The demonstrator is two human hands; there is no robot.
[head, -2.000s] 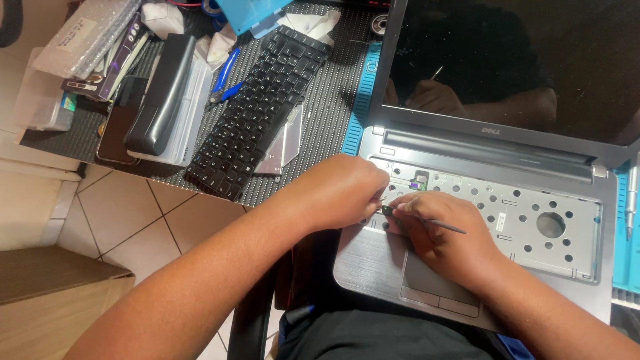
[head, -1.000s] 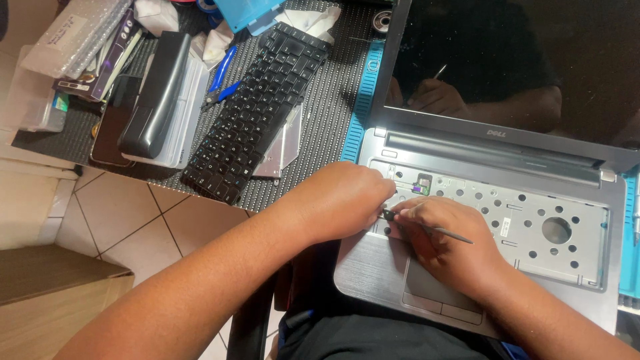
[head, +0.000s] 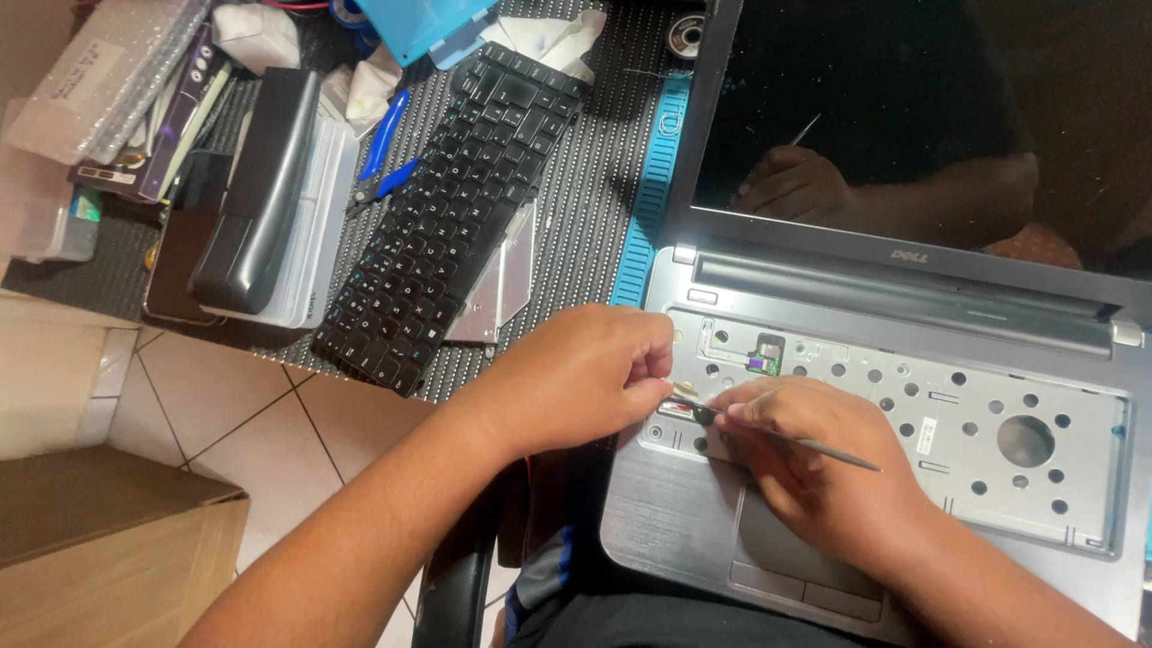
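Note:
An open Dell laptop (head: 666, 504) lies in front of me, its metal keyboard bay (head: 954, 432) exposed. My right hand (head: 810, 450) holds a thin, pointed metal tool (head: 837, 454) like a pen, its working end over a small opening at the bay's left side. Thumb and fingers of my left hand (head: 594, 378) are closed at that same opening, around something small and pale that I cannot make out. A small green circuit part (head: 765, 354) shows in a cutout above my hands. The laptop's dark screen (head: 864, 117) reflects a hand and the tool.
Left of the laptop, a detached black keyboard (head: 450, 216) rests partly over a metal plate (head: 495, 288). Beyond it are blue-handled cutters (head: 387, 148), a black stapler-like object (head: 256, 189) on a clear case (head: 324, 225), and bubble wrap (head: 108, 72). A blue mat edge (head: 648, 216) borders the laptop.

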